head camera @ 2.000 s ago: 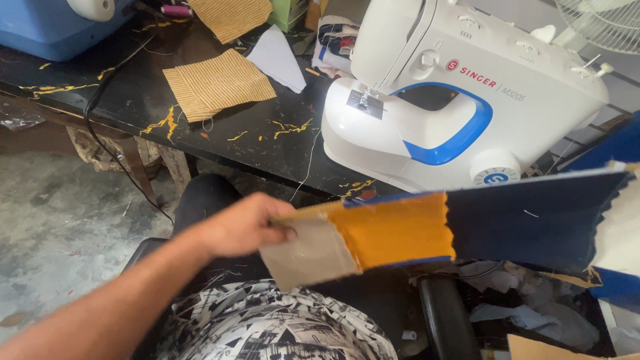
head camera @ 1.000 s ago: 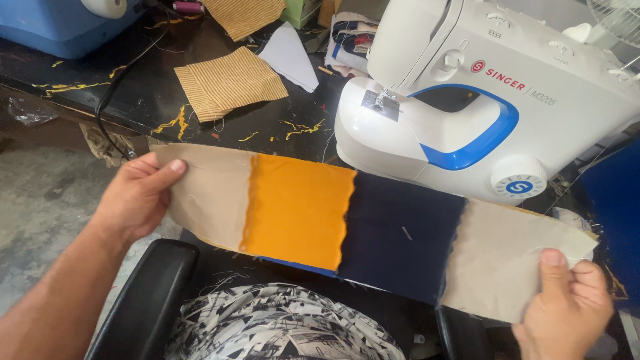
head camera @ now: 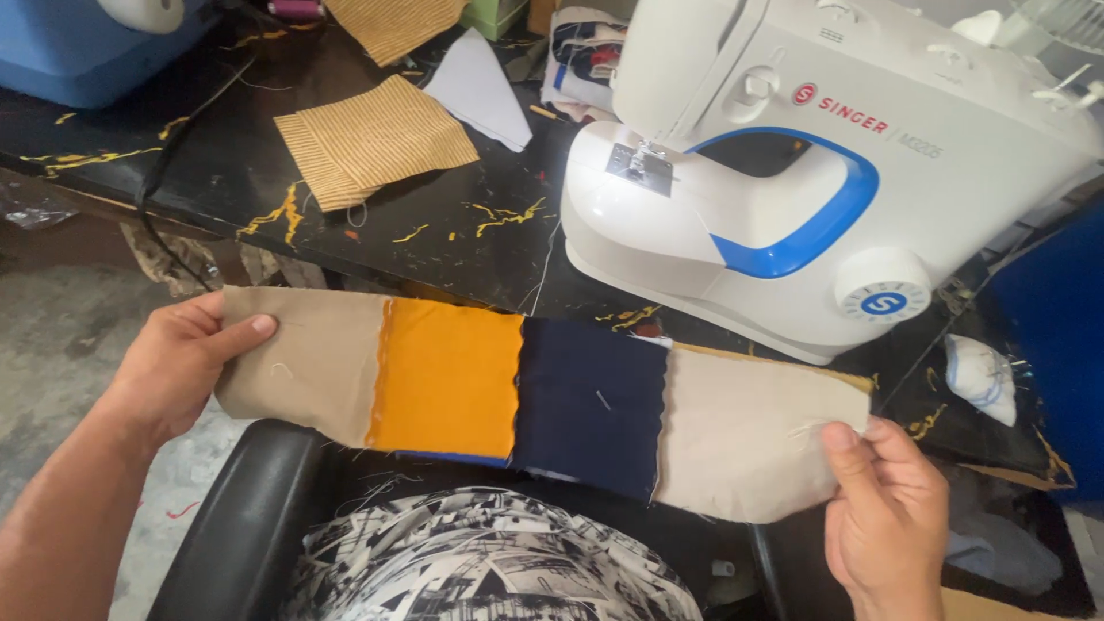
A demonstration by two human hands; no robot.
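A patchwork fabric strip [head camera: 591, 405] stretches between my hands above my lap, with beige, mustard, navy and cream panels joined side by side. My left hand [head camera: 185, 358] pinches its beige end, thumb on top. At the cream end, my right hand [head camera: 888, 500] grips the lower corner between thumb and fingers. The seams have wavy raw edges, and a loose thread lies on the navy panel. Blue and yellow fabric edges show behind the strip. A white Singer sewing machine [head camera: 733, 190] stands on the black table just beyond it.
On the black marbled table [head camera: 440, 233] lie striped tan fabric pieces [head camera: 379, 138], a white fabric piece [head camera: 479, 86] and folded cloths [head camera: 586, 65]. A blue machine or case [head camera: 95, 52] is at the upper left. A pincushion [head camera: 981, 378] with pins sits at right. A black armrest [head camera: 246, 517] is beside me.
Two seconds ago only my left hand was visible, on the strip's beige end. My right hand has since come into view holding the cream end, and the strip is now spread face-up.
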